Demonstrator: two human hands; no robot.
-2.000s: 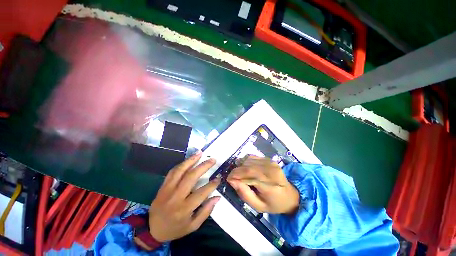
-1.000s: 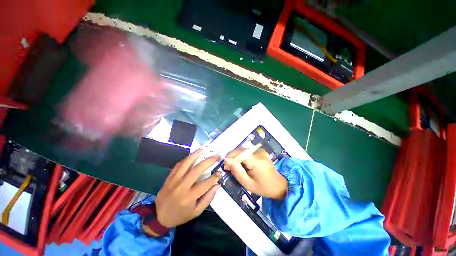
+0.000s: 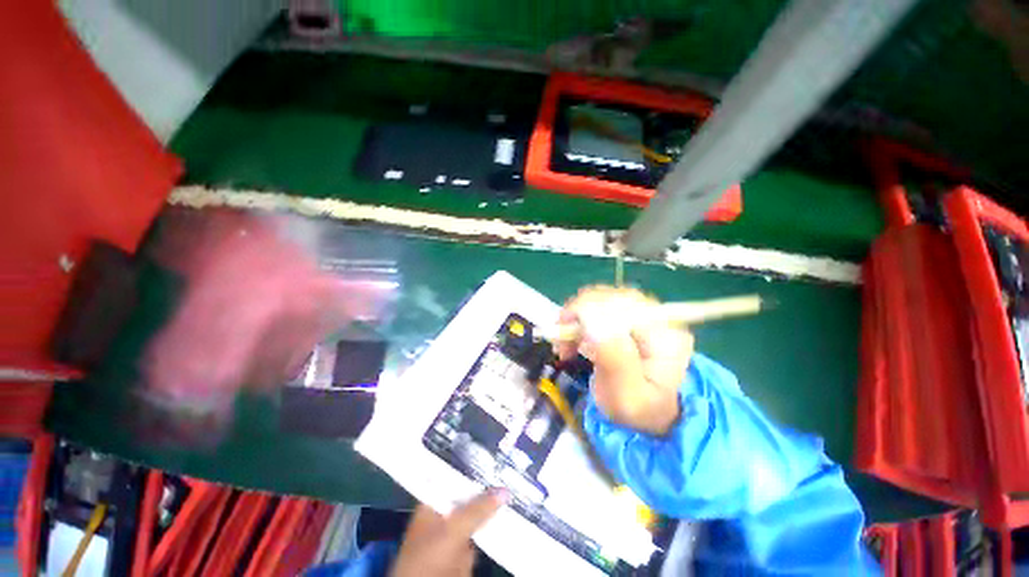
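Note:
The open tablet unit [image 3: 491,411] lies in a white tray [image 3: 412,423] at the bench's near edge, with its board, a yellow-orange flex cable [image 3: 568,411] and a pale battery showing. My right hand [image 3: 632,349], slightly blurred, is over the tray's upper right side and holds a cream pry stick [image 3: 717,309] that points right. My left hand [image 3: 440,541] is at the tray's lower left edge, partly cut off by the picture's bottom; its fingertips touch the edge near the tablet. Two black adhesive pads [image 3: 359,364] lie left of the tray on shiny film.
Stacked red trays [image 3: 920,361] stand at right, and more red trays [image 3: 214,530] at lower left. Beyond the chipped white strip [image 3: 451,223] lie a black panel [image 3: 434,154] and a red tray [image 3: 536,147] with a tablet. A grey post [image 3: 745,130] slants across. A dark block [image 3: 102,304] is at left.
The view has shifted. My right hand has lifted from the tablet's interior to its upper right, uncovering board and cable. My left hand has moved down along the tray.

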